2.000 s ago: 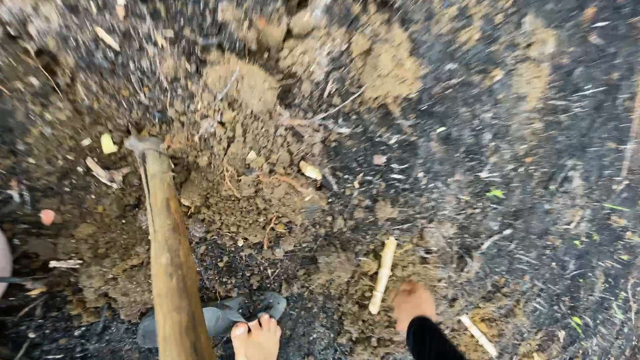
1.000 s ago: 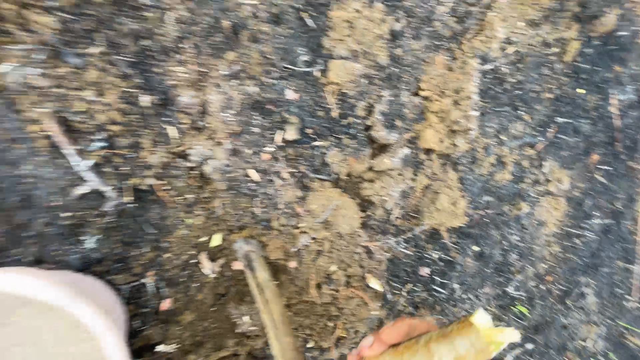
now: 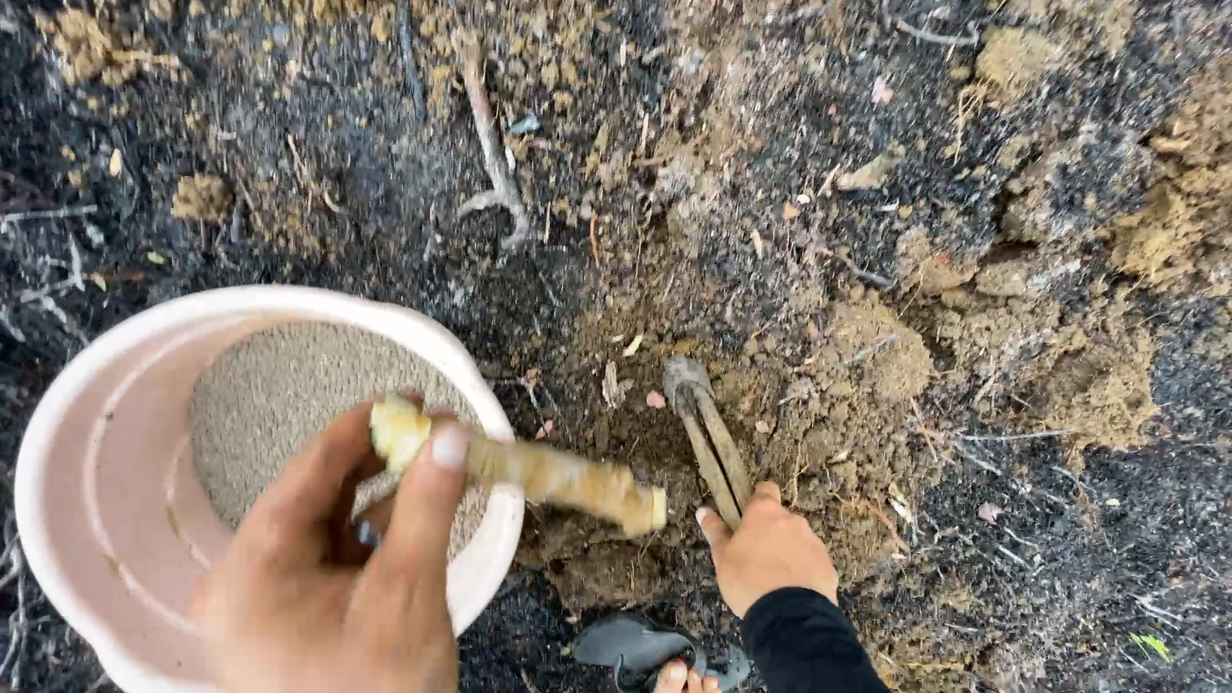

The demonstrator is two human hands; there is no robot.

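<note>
My left hand (image 3: 356,568) is raised over the right side of a pale pink plastic bucket (image 3: 72,452). Between its thumb and fingers is a short piece of plant stem (image 3: 568,481) with pale cut ends, one end pointing right. Grey-brown granules (image 3: 289,414) lie inside the bucket, partly hidden by this hand. To the right, my right hand (image 3: 775,553), in a black sleeve, grips a wooden handle or stick (image 3: 712,443) split lengthwise. The stick's blunt grey top stands over loose brown soil (image 3: 626,433).
Dark, charred-looking ground with brown clods (image 3: 1088,385) surrounds the bucket. A forked dry branch (image 3: 496,154) lies beyond it. A foot in a dark sandal (image 3: 635,645) is at the bottom edge. Another short stem piece or stub (image 3: 871,168) lies at the upper right.
The stem piece, at my right hand one second ago, is now in my left hand. My right hand has taken hold of the wooden stick. The view has shifted left, showing more of the bucket.
</note>
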